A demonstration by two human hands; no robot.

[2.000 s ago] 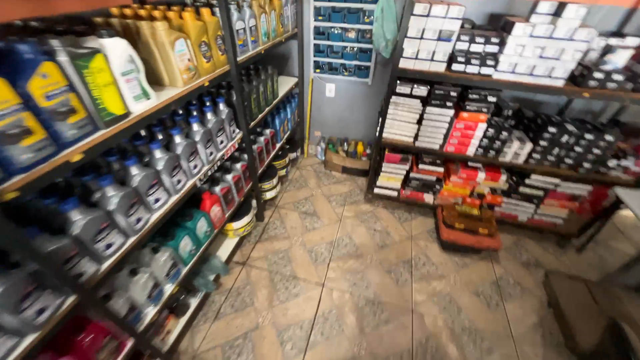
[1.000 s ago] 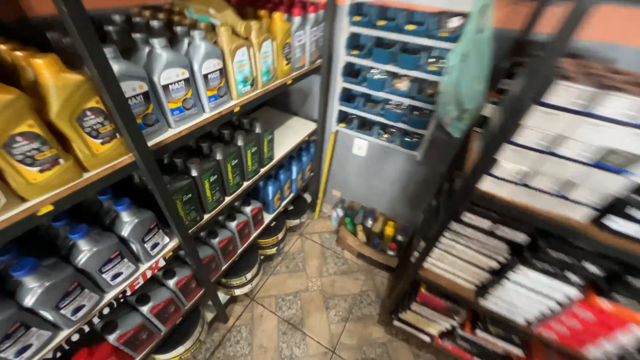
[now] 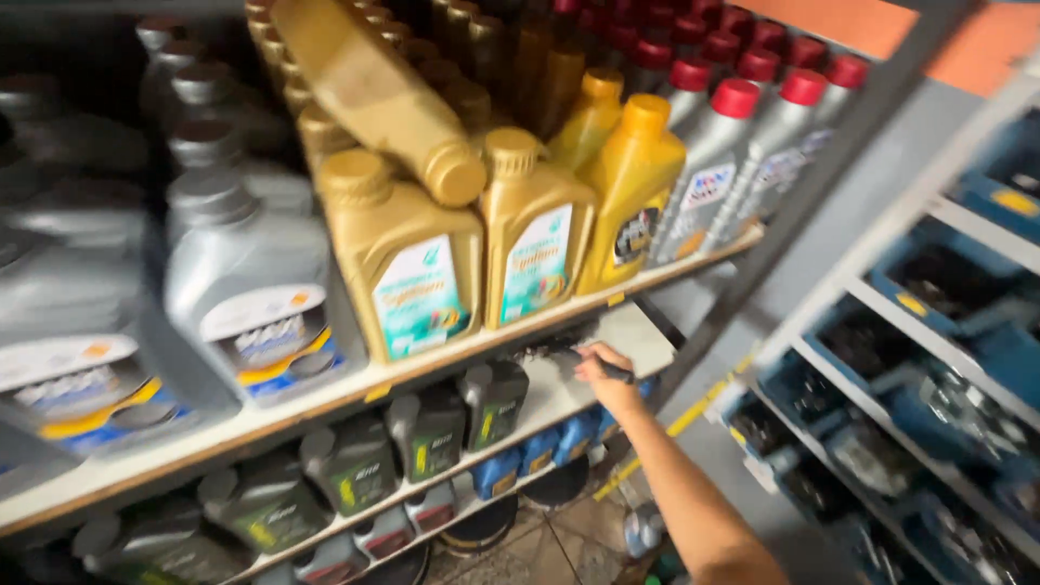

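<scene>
My right hand (image 3: 605, 374) reaches over the bare right end of the second white shelf (image 3: 630, 333), below the top row of oil bottles. Its fingers are closed around the dark handle of a brush-like tool (image 3: 613, 370), whose blurred dark end lies toward the back of the shelf. Dark bits (image 3: 543, 348) show on the shelf beside it. Dark green oil bottles (image 3: 497, 402) stand just left of the hand. My left hand does not show.
Gold oil bottles (image 3: 426, 280), one lying across the others, and red-capped grey bottles (image 3: 707, 187) line the shelf above. A black upright post (image 3: 731, 301) stands right of the hand. Blue parts bins (image 3: 951, 284) fill the rack at right. Blue bottles (image 3: 497, 470) stand below.
The view has moved in close to the left-hand shelves. My right hand and forearm have come into view over the second shelf, with a dark-handled tool held.
</scene>
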